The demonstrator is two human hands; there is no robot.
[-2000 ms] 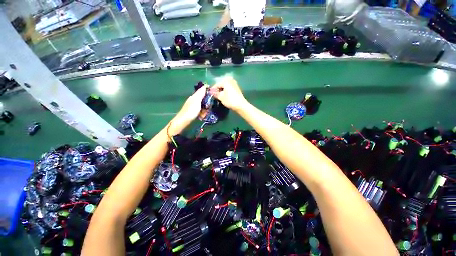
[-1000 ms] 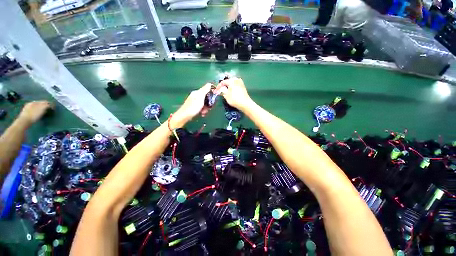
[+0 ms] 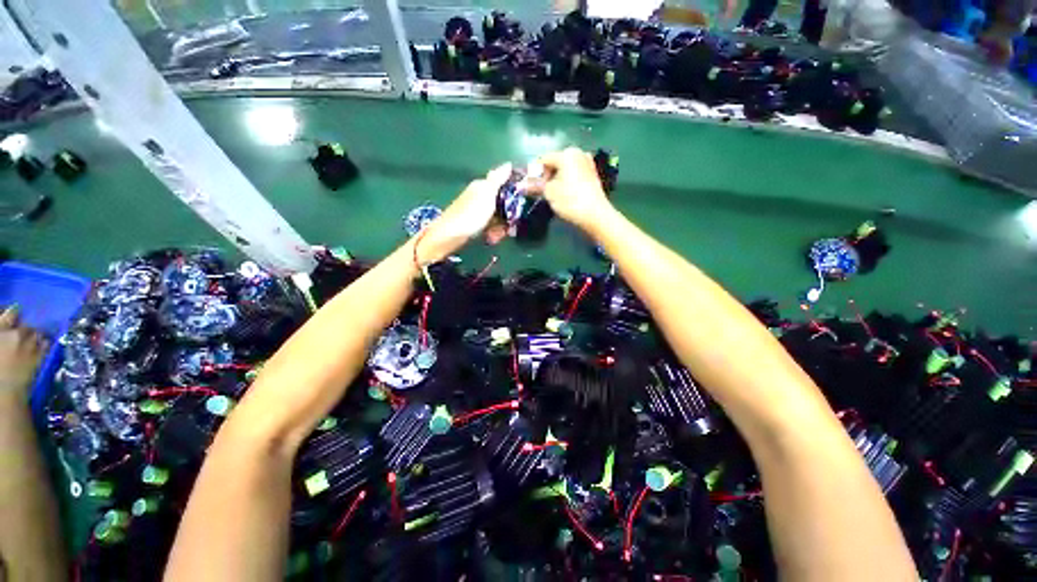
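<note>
My left hand (image 3: 475, 214) holds a round wired unit (image 3: 511, 202) above the green bench (image 3: 705, 171). My right hand (image 3: 569, 188) has its fingers bent at the unit's right side, touching or very near it; what they pinch is too small and blurred to tell. A black housing (image 3: 608, 171) shows partly behind my right hand. Another round unit (image 3: 422, 218) lies beside my left wrist, partly hidden. A joined unit (image 3: 836, 258) with a pale lead lies on the bench at the right.
Black housings (image 3: 580, 381) with red leads are heaped under my forearms. Round units (image 3: 199, 313) are heaped at left by a blue tray (image 3: 46, 298) and another person's arm. A pale metal post (image 3: 171, 148) crosses the left. More housings line the far ledge (image 3: 682, 110).
The view has shifted, and bench items at left and right have changed position in it. The other person's hand has moved from the bench to the blue tray. My hands stay together at the unit.
</note>
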